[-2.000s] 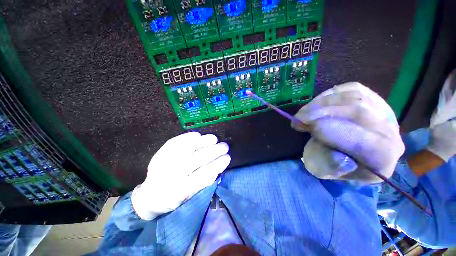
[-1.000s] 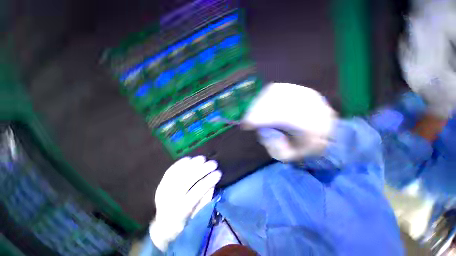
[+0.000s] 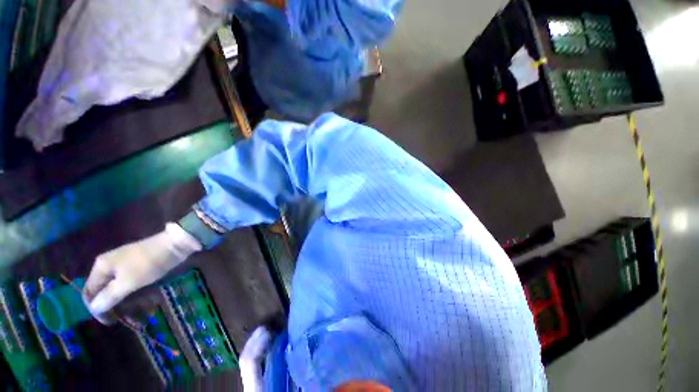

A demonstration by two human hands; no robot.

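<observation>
My right hand (image 3: 126,274), in a white glove, is at the lower left with its fingers closed on a thin brush (image 3: 149,337). The stick shows on both sides of the hand, its reddish end over a green circuit board (image 3: 201,321). A round teal cup (image 3: 63,308) is right beside the fingertips; whether they touch it is unclear. The board has display rows and blue patches. More green board with blue patches (image 3: 27,367) lies around the cup. My left hand (image 3: 253,360), gloved, is small and partly hidden at the bottom; its fingers are unclear.
A crumpled pale cloth (image 3: 126,53) lies at the upper left beyond a green strip (image 3: 130,172). Another person's blue sleeve (image 3: 337,31) is at the top. Black crates (image 3: 529,115) with green boards stand on the floor at right, near a yellow-black floor line (image 3: 651,207).
The view has swung to the right, bringing the floor and crates in. My right hand has moved from the board to beside the teal cup, still with the brush.
</observation>
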